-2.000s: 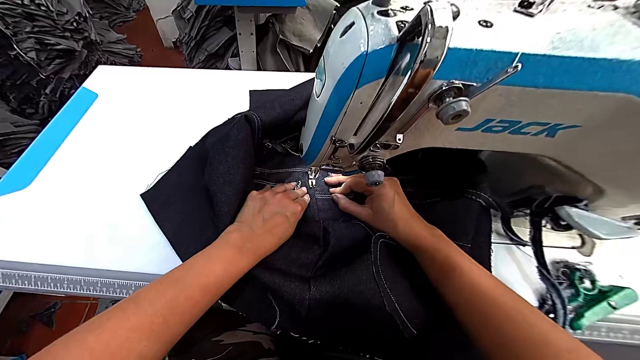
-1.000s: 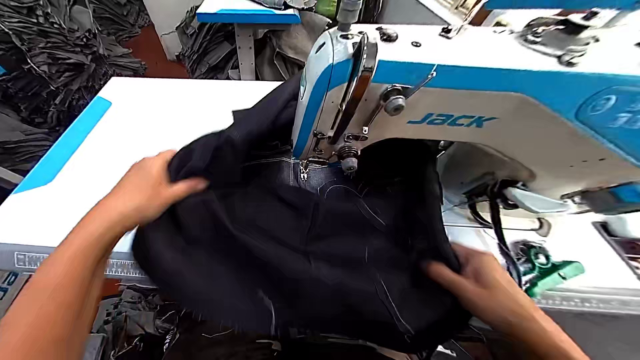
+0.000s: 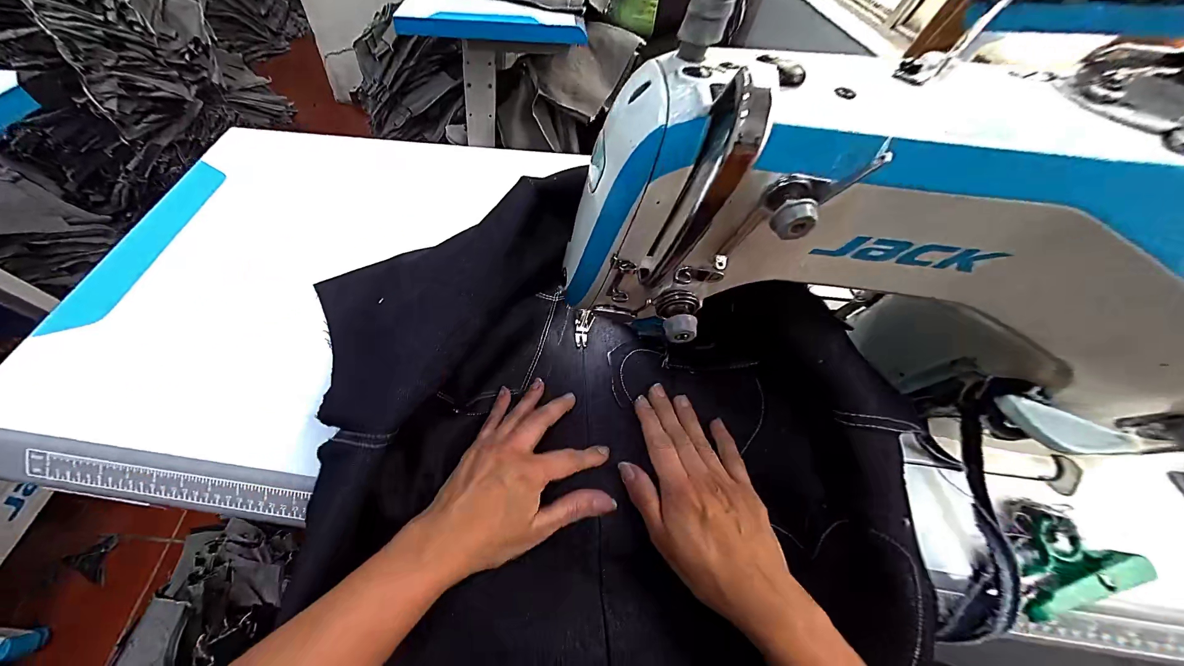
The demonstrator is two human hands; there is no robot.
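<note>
A dark denim garment (image 3: 407,324) with pale stitching is spread under the head of a Jack sewing machine (image 3: 888,222). The presser foot (image 3: 582,328) stands at a seam running toward me. My left hand (image 3: 518,481) lies flat on the cloth left of that seam, its fingers spread. To the right of the seam, my right hand (image 3: 703,499) rests palm down, fingertips near a curved line of stitching. Both hands are just in front of the presser foot and hold nothing between the fingers. Whether the foot touches the cloth I cannot tell.
The white table (image 3: 277,222) has a measuring scale (image 3: 166,486) along its front edge. A green metal and plastic device (image 3: 1082,564) sits at the right, by hanging dark strips (image 3: 980,518). Piles of dark cloth (image 3: 157,111) lie beyond the table, and more scraps (image 3: 222,573) are below.
Both hands have come inward from the garment's sides to lie flat before the presser foot. The garment has been turned and spread out, with its seam now running toward me.
</note>
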